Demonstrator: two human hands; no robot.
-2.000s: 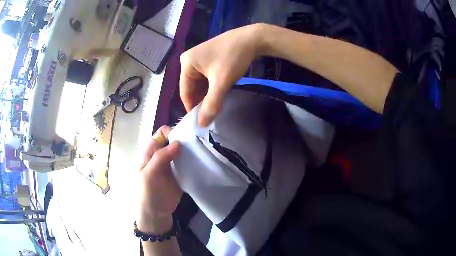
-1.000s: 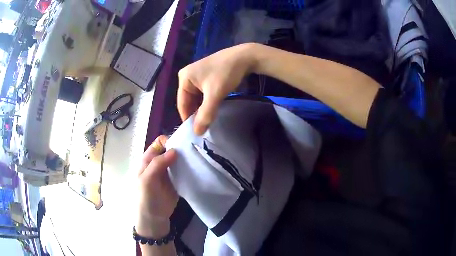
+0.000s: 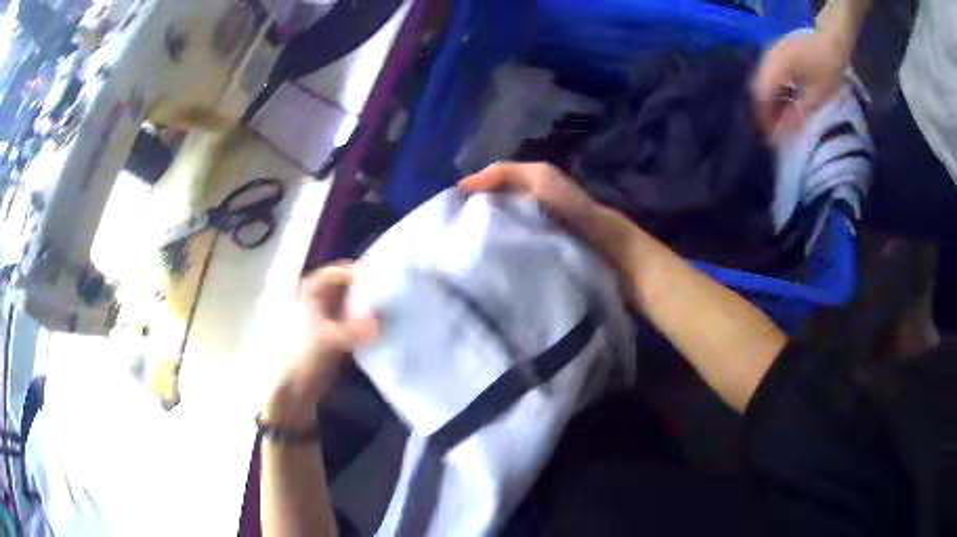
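Note:
A white garment panel [image 3: 420, 346] with a black contrast strip [image 3: 493, 404] hangs between my hands, blurred by motion. A thin dark line, the pocket slit, crosses its upper part. My left hand [image 3: 341, 315], with a dark bracelet at the wrist, pinches the panel's left edge between thumb and fingers. My right hand [image 3: 546, 199] is at the panel's upper edge with its fingers bent over the cloth; its thumb is hidden.
Scissors [image 3: 247, 215] and a smartphone [image 3: 299, 126] lie on the sewing table [image 3: 236, 315], beside a sewing machine [image 3: 89, 173]. A blue crate [image 3: 834, 262] holds dark cloth [image 3: 682, 136]. Another person's hand [image 3: 803, 79] holds a striped cloth bundle [image 3: 829, 157] at the crate's right side.
My right hand has moved up and right along the panel. The panel has spread, and its slit looks narrower. Another person's hand has appeared at the cloth bundle. The view has shifted.

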